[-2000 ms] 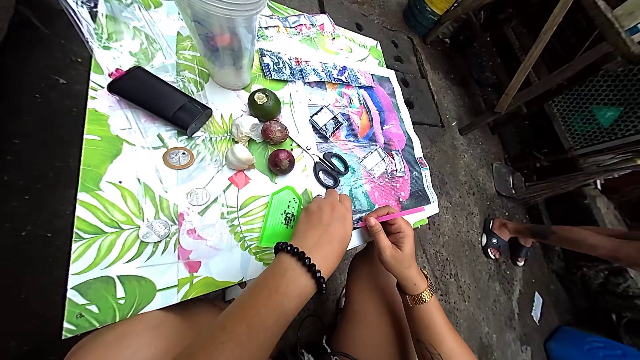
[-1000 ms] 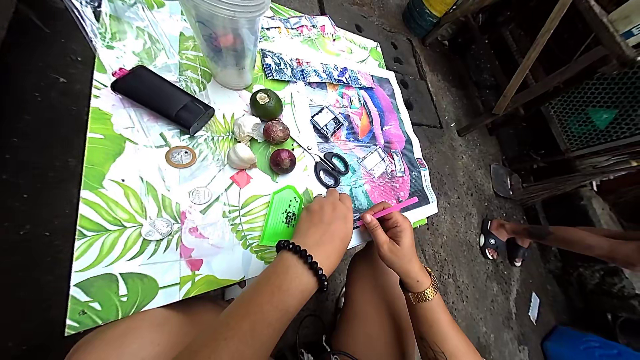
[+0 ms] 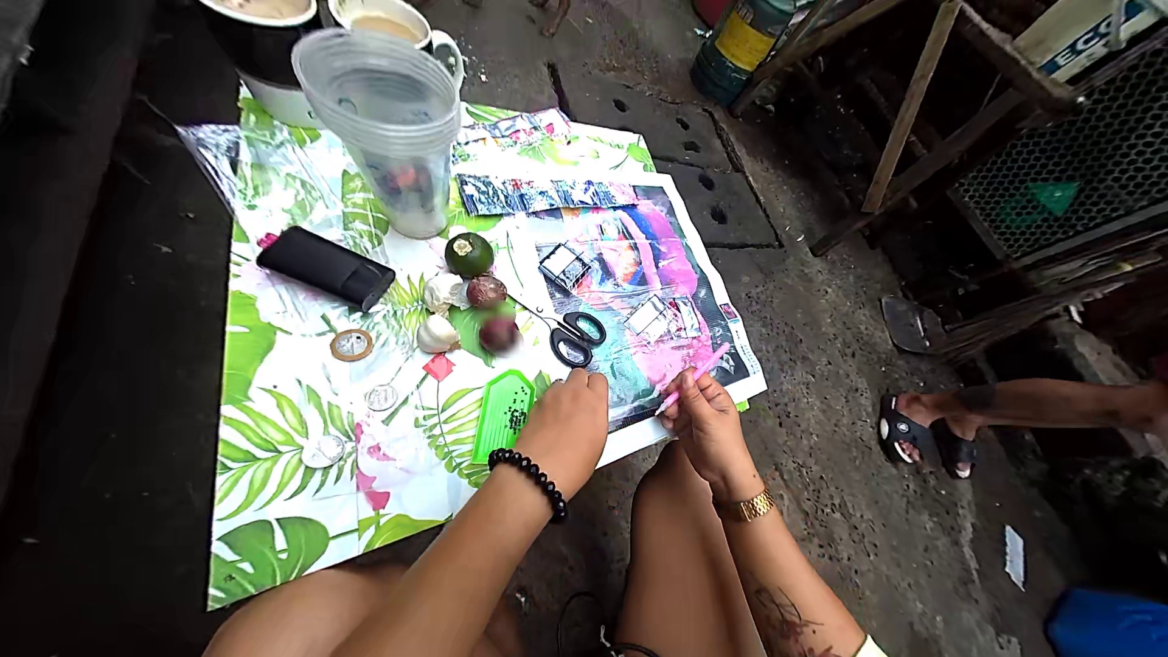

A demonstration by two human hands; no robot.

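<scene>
My right hand point(image 3: 704, 422) holds a slim pink pen-like tool point(image 3: 712, 361) between thumb and fingers, its pale tip pointing down-left over the lower edge of a colourful diamond-painting canvas point(image 3: 630, 274). My left hand point(image 3: 573, 422), fingers curled and knuckles up, rests at the canvas's lower left edge; whether it grips anything is hidden. Beside it lies a bright green ridged tray point(image 3: 497, 415) with small dark beads. Black-handled scissors point(image 3: 577, 338) lie just above the left hand, partly over the canvas. Two small clear packets point(image 3: 565, 266) point(image 3: 648, 318) lie on the canvas.
Garlic point(image 3: 438, 334), red onions point(image 3: 486, 291), a green round fruit point(image 3: 469, 254), coins point(image 3: 351, 345), a black case point(image 3: 324, 266), stacked clear cups point(image 3: 401, 137) and sachet strips point(image 3: 547, 194) share the leaf-print tabletop point(image 3: 274, 511). Mugs point(image 3: 379, 23) stand behind. A person's sandalled feet point(image 3: 903, 429) are at right.
The pink tool has turned steeper in my right hand, and its tip now shows left of the fingers. My left hand stays beside the green tray. The view has shifted somewhat.
</scene>
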